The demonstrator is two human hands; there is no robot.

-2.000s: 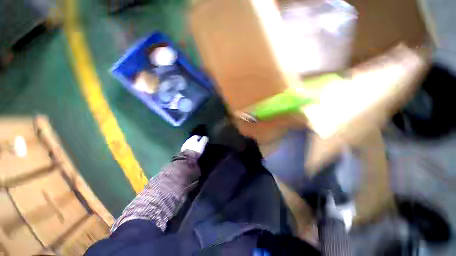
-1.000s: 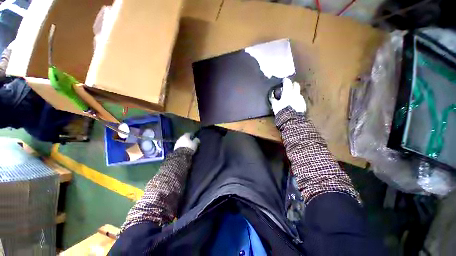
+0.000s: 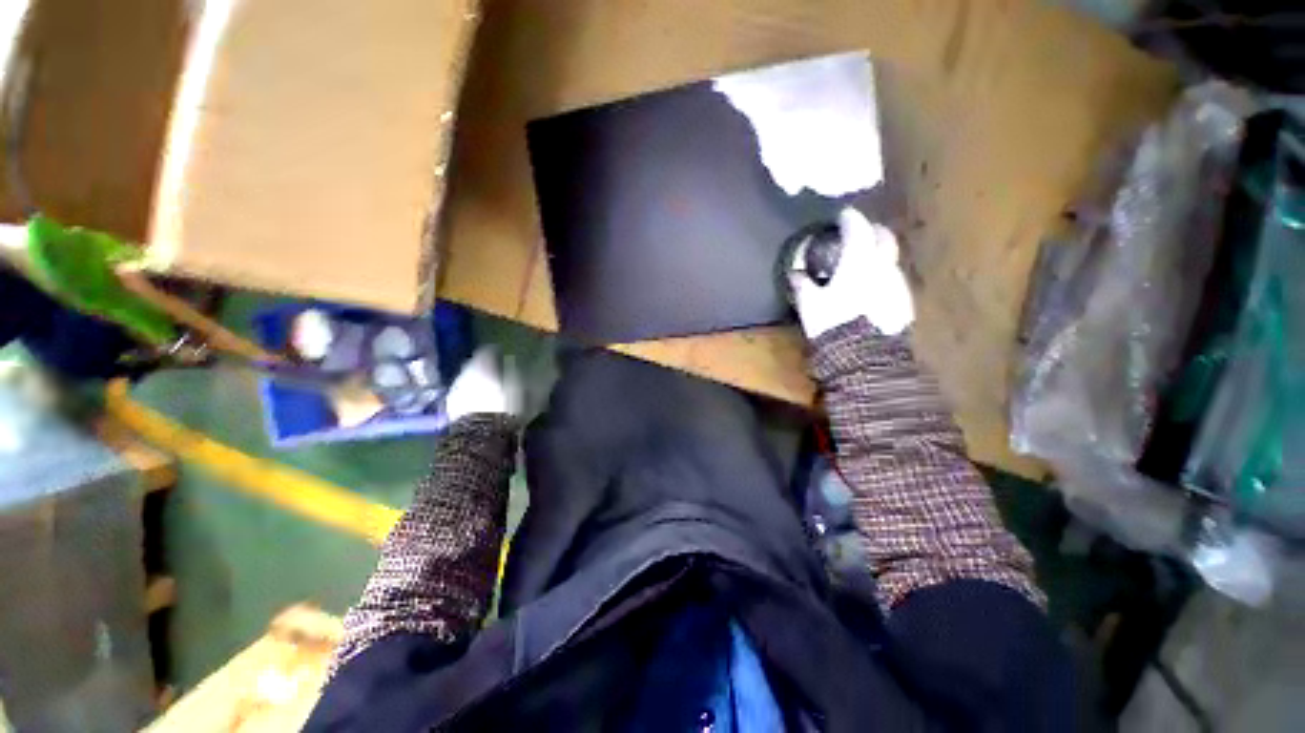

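Note:
A flat black panel point(image 3: 666, 215) lies on the cardboard-covered bench, with a ragged-edged silver-white patch at its far right corner. My right hand point(image 3: 859, 279) in a white glove grips a dark, rounded sander point(image 3: 816, 258) at the panel's right edge, just below the patch. The glove hides most of the sander. My left hand point(image 3: 484, 390), in a white glove, is blurred beside the blue bin, off the panel; whether it holds anything cannot be told.
A large open carton point(image 3: 308, 143) stands left of the panel. A green-handled tool point(image 3: 89, 279) is below it. A blue bin point(image 3: 294, 413) with round discs is on the green floor. Clear plastic point(image 3: 1095, 329) and a framed panel point(image 3: 1252, 415) are at right. Bare cardboard bench point(image 3: 988, 172) surrounds the panel.
The blurred view has swung from the floor to the bench and come closer to the panel. The right hand stays on the sander at the panel's right edge. The left hand has moved slightly towards the bin.

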